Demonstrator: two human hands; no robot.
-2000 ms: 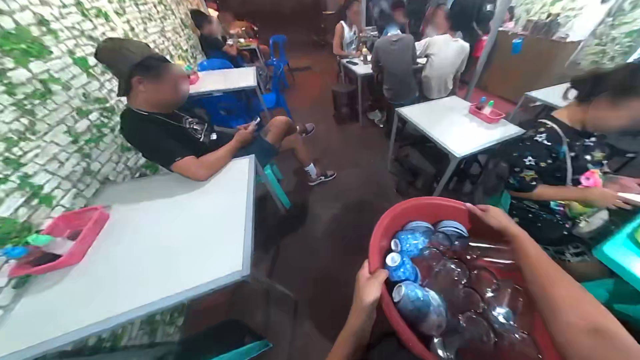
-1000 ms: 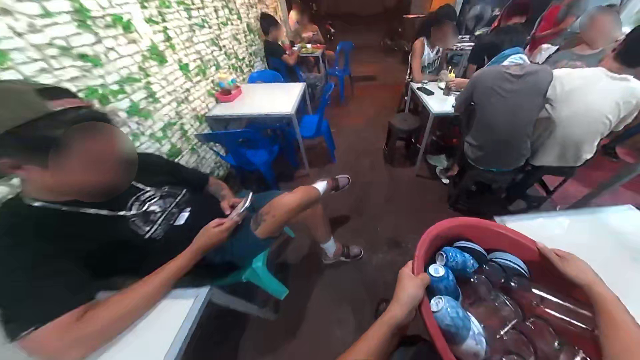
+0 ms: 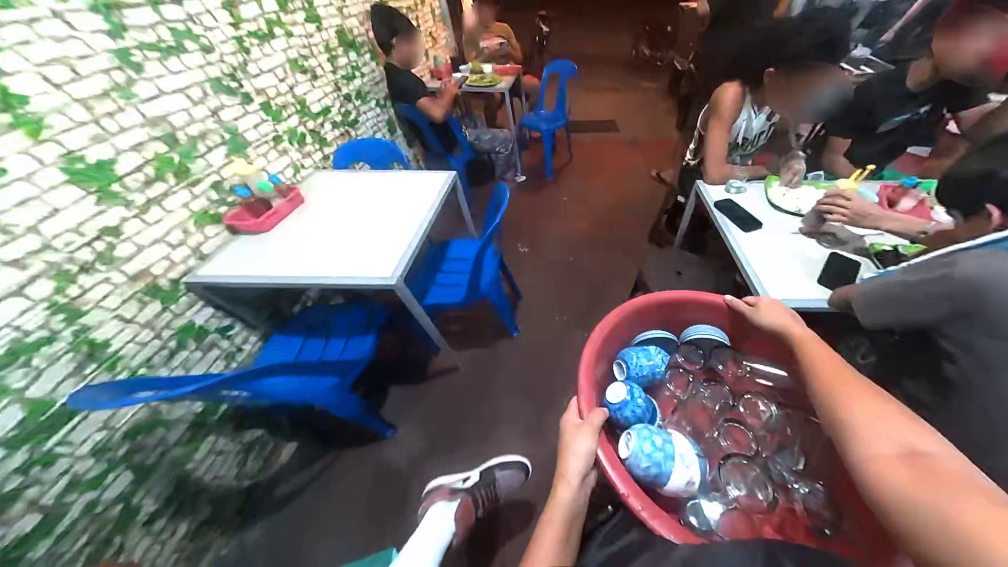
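Note:
A red plastic basin (image 3: 596,346) is held in front of me at the lower right. My left hand (image 3: 581,441) grips its left rim, with the thumb over the edge. On the far rim my right hand (image 3: 768,316) has hold, the forearm crossing over the basin's right side. Several clear drinking glasses (image 3: 736,437) lie heaped in it. Along its left side are blue patterned cups (image 3: 660,457), some tipped over, and dark bowls or cups with striped light-blue rims (image 3: 703,337) stand at the far side.
White tables stand left (image 3: 339,228) and right (image 3: 748,256), the right one with seated people, food and phones. Blue plastic chairs (image 3: 465,268) surround the left table, which holds a pink condiment basket (image 3: 265,213). A person's shoe (image 3: 476,492) juts into the aisle. A brick-patterned wall (image 3: 118,157) runs along the left.
The view has moved forward along the aisle. The seated person in a black shirt has passed out of view, except a leg and shoe. Both hands still hold the basin.

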